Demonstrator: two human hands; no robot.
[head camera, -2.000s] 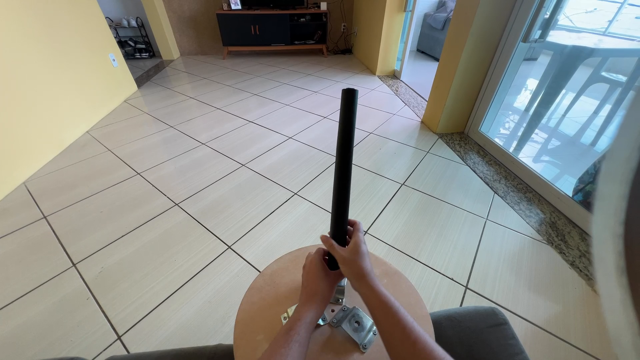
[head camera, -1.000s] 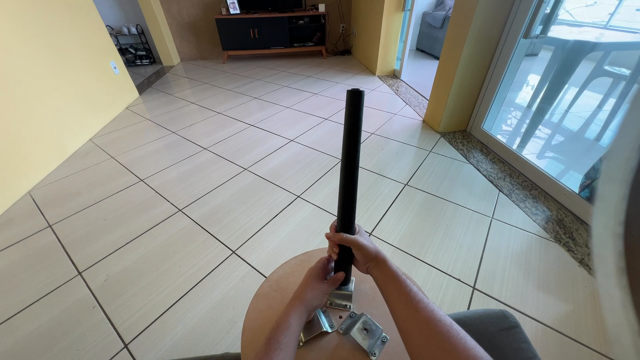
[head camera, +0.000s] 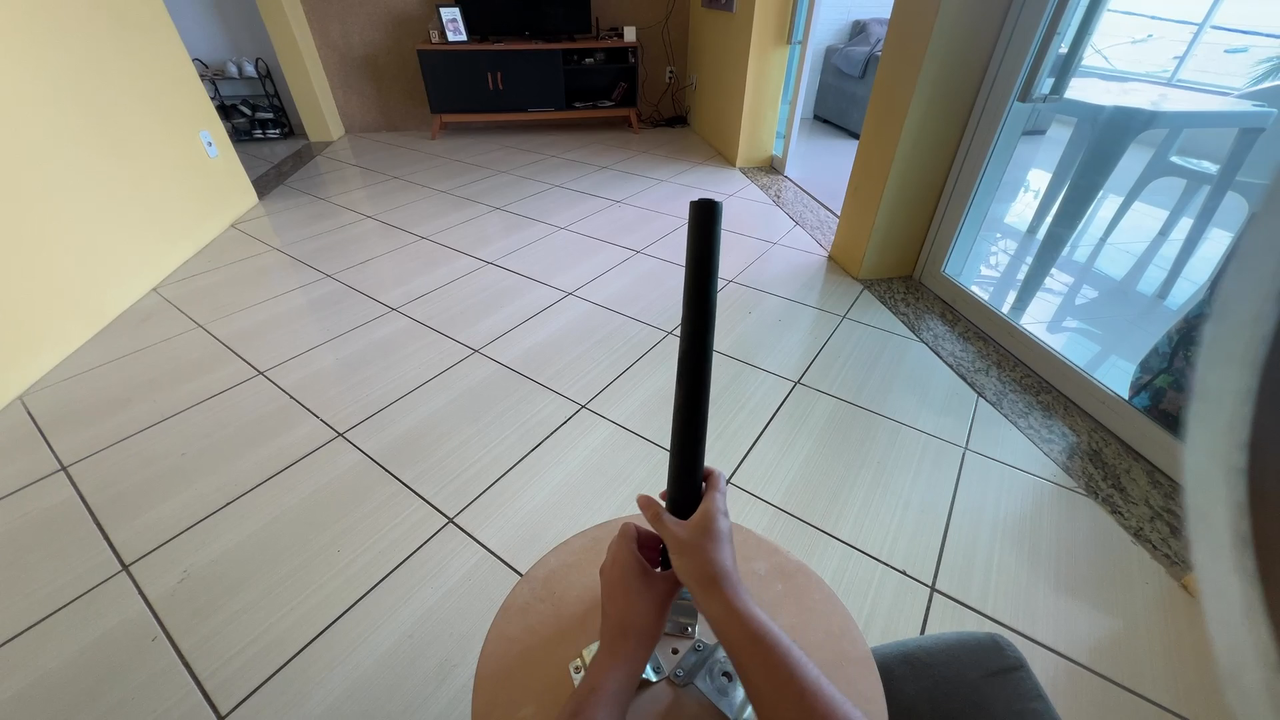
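Observation:
A long black tube (head camera: 697, 350) stands almost upright over a round wooden board (head camera: 530, 610). My right hand (head camera: 703, 540) wraps around its lower part. Close against its lower end is my left hand (head camera: 638, 575), with the fingers bent around it; the tube's very bottom is mostly hidden by the hands. Metal brackets (head camera: 715, 675) with screws are fixed near the middle of the board, one of them just below the tube's foot. My forearms cover part of the board and another bracket.
Pale tiled floor (head camera: 350, 520) surrounds the board. A grey cushioned piece (head camera: 960, 675) lies at its lower right. A glass sliding door (head camera: 1100, 250) is at the right, a yellow wall (head camera: 110, 180) at the left, and a dark TV cabinet (head camera: 530, 80) at the back.
Both hands have kept to the tube's lower part while shifting their fingers. The tube leans slightly more to the right than two seconds ago.

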